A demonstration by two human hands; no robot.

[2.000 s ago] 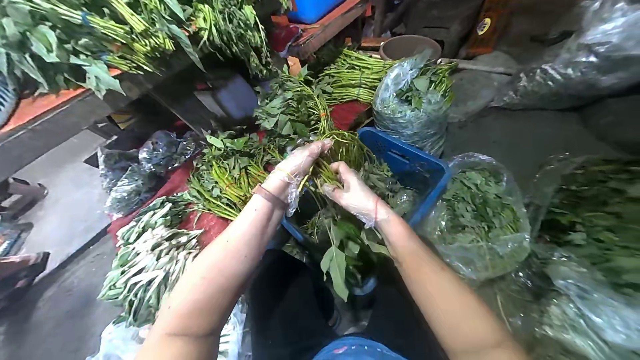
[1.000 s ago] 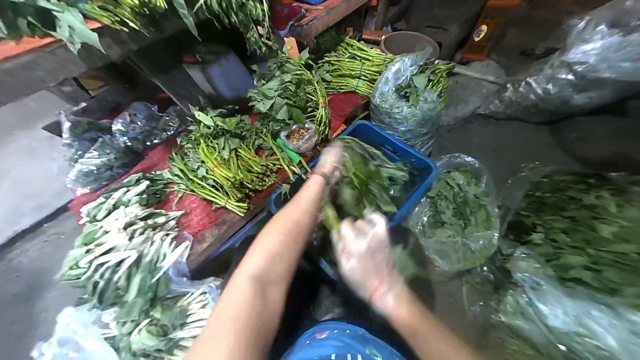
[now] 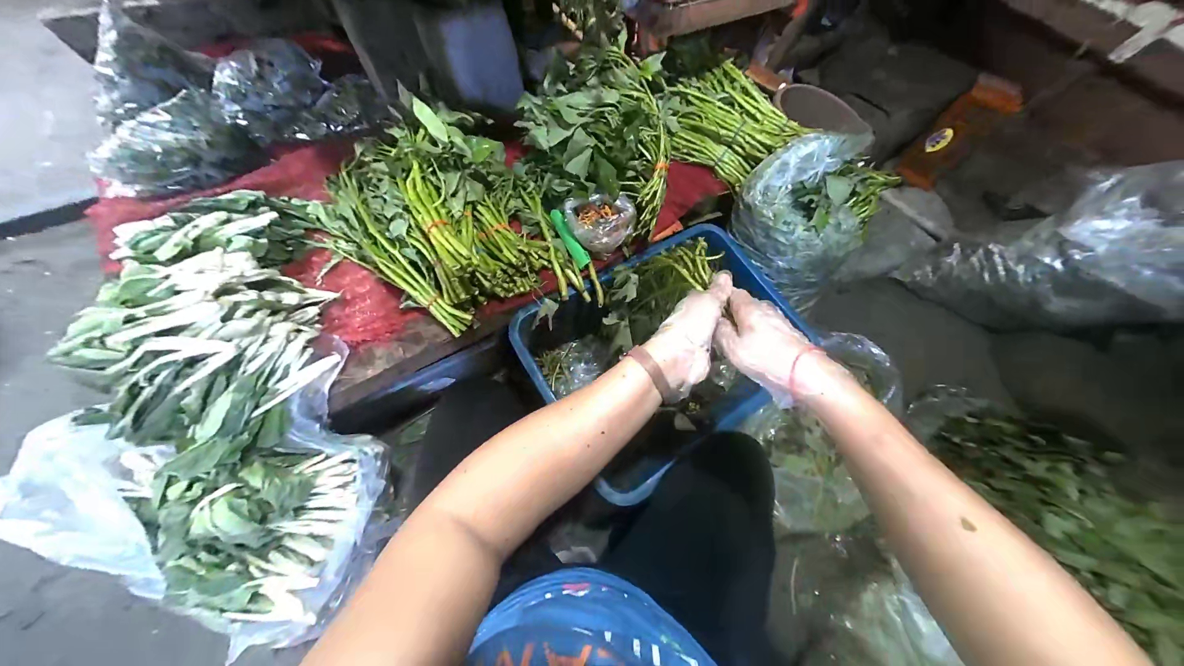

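Observation:
Both my hands wear clear plastic gloves and meet over a blue plastic crate. My left hand and my right hand are closed on a small bunch of leafy green stems, whose stem ends show just beyond the fingertips. Loose greens and a plastic bag lie inside the crate. At its far edge a green-handled knife lies beside a small clear bowl of rubber bands. Bundles of green stems, tied with bands, rest on the red mesh cloth left of the bowl.
White-stemmed leafy greens are piled at left, partly on a plastic bag. A plastic bag of greens stands beyond the crate's right corner. More leaves lie at right. Filled clear bags sit at the back left.
My hands, apart on the greens a second ago, are now together toward the crate's far right side. The view has shifted left and down. The bowl and knife, unseen two seconds ago, are visible.

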